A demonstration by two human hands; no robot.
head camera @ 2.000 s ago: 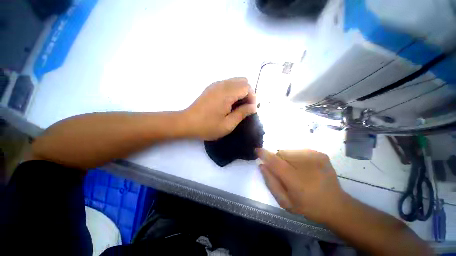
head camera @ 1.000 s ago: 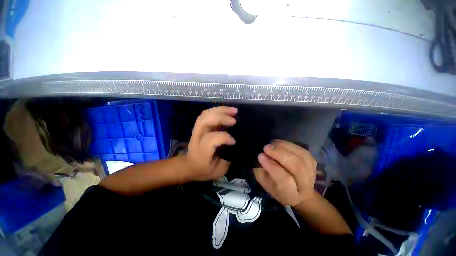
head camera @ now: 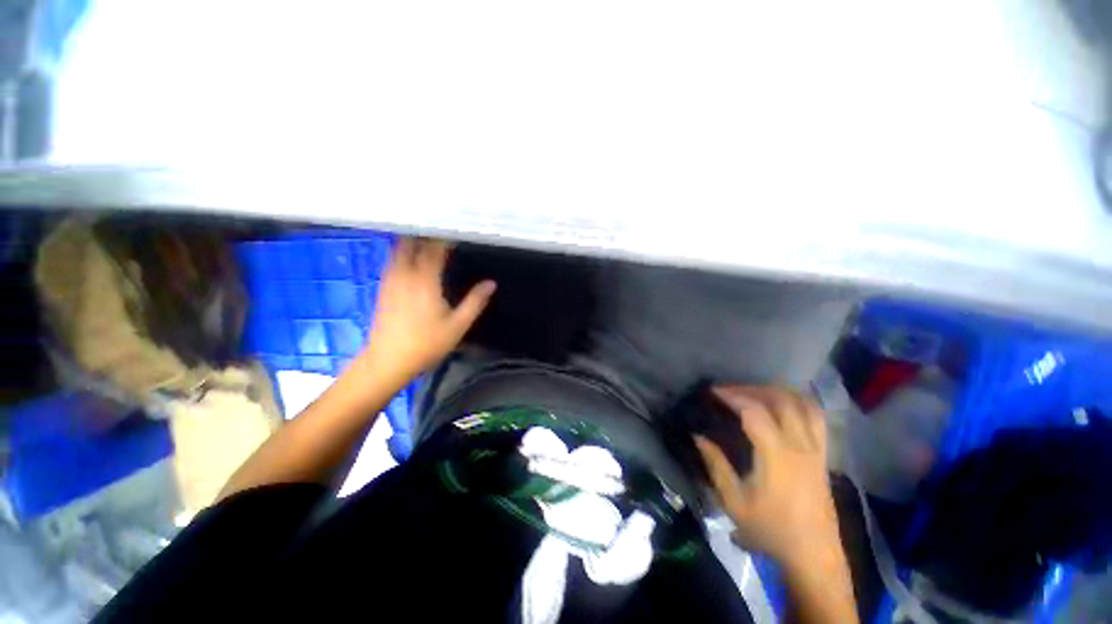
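Observation:
A black fabric piece (head camera: 710,429) is in my right hand (head camera: 780,469), over the right side of the lap, with the thumb and fingers around it. My left hand (head camera: 417,315) is at the left edge of a dark fabric stack (head camera: 537,299) on the lap, just under the table edge. Its thumb lies on the dark cloth and is spread from the fingers. The fingertips are partly hidden, and I cannot tell whether they pinch a layer. The black pieces are hard to tell from each other and from the shirt.
The white table (head camera: 549,134) spans the top, its front edge blurred. A blue crate (head camera: 311,299) and a tan bundle (head camera: 92,305) are at the left. At the right, another blue crate (head camera: 1006,354) stands by a dark fabric clump (head camera: 1012,506). A grey surface lies between my hands.
My hands were together holding black fabric over the lap. Now they are apart: my left hand has moved left and up to the stack, my right hand right and down with a piece.

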